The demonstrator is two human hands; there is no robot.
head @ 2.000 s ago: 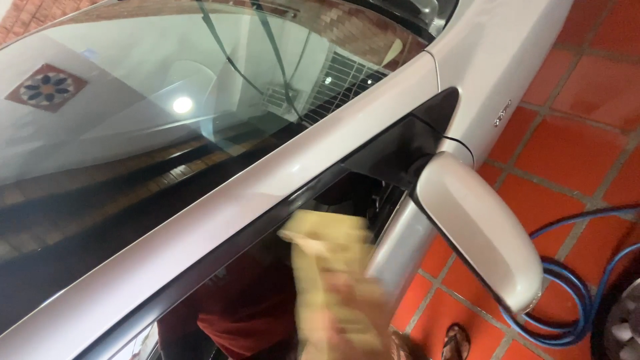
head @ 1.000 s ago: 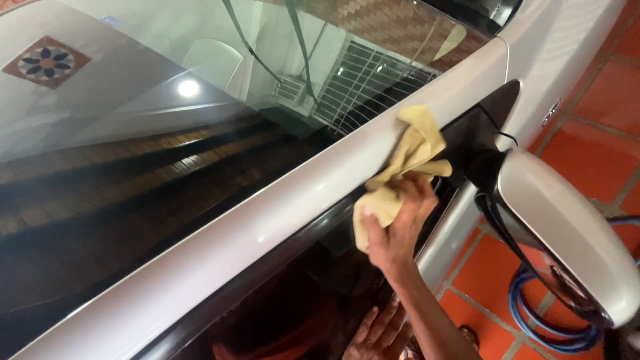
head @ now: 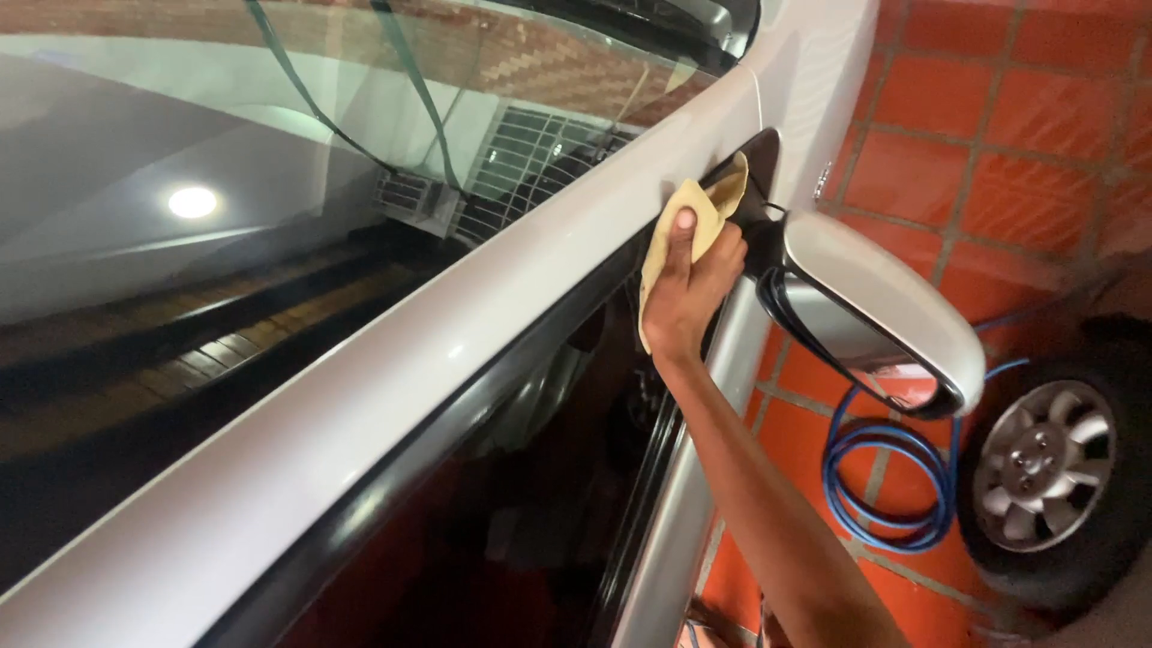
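Note:
My right hand (head: 691,292) holds a folded yellow cloth (head: 670,243), its thumb lying on top and its fingers curled. The cloth touches the black trim at the front corner of a silver car's side window, beside the windshield pillar (head: 504,297). Just right of the hand is the side mirror (head: 886,310), with a silver housing. Dark side window glass (head: 468,504) lies below and left of the wrist. My left hand is not in view.
The windshield (head: 297,198) fills the upper left and shows reflections. Right of the car, a coiled blue hose (head: 886,531) lies on red floor tiles (head: 1044,117), next to another vehicle's wheel (head: 1035,463). Part of a foot shows at the bottom edge.
One second ago my left hand showed low over the side window; it has left the view. The cloth, bunched up over the pillar's edge then, now lies flatter under my right thumb at the window corner.

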